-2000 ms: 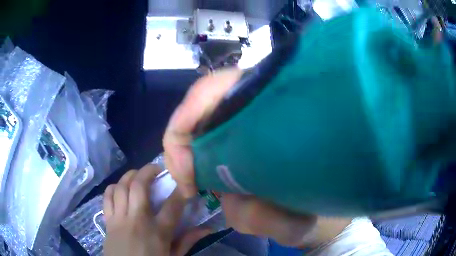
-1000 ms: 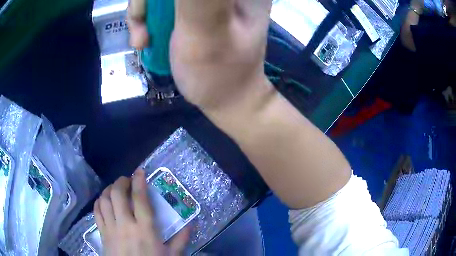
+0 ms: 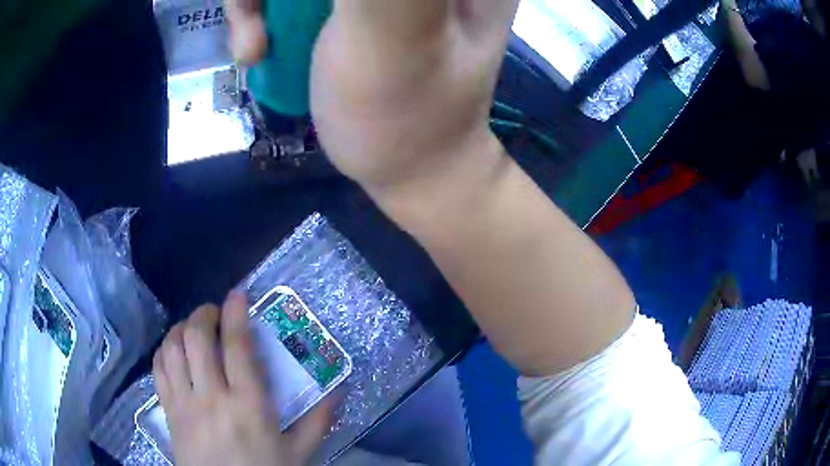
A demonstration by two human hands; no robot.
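Note:
A white housing (image 3: 293,378) with a green circuit board (image 3: 305,344) at its upper right end lies open face up on a clear bubble bag (image 3: 378,319). My left hand (image 3: 218,387) lies over the housing, fingers across its left part, and holds it. My right hand (image 3: 391,82) is at the top, closed around the teal electric screwdriver (image 3: 289,59). Its lower end is at the metal head of the screw feeder (image 3: 205,114). My right hand and forearm hide part of the tool, and the bit tip cannot be made out.
Bagged white housings (image 3: 41,364) lie at the left. More bagged units (image 3: 612,96) lie at the upper right beside green cables (image 3: 528,127). Stacked white pieces (image 3: 751,373) stand at the lower right over blue floor. A person's arm (image 3: 744,45) shows at the upper right.
My right hand has swung the screwdriver from over the housing up to the feeder, uncovering the circuit board. My left hand stays on the housing. The view has shifted.

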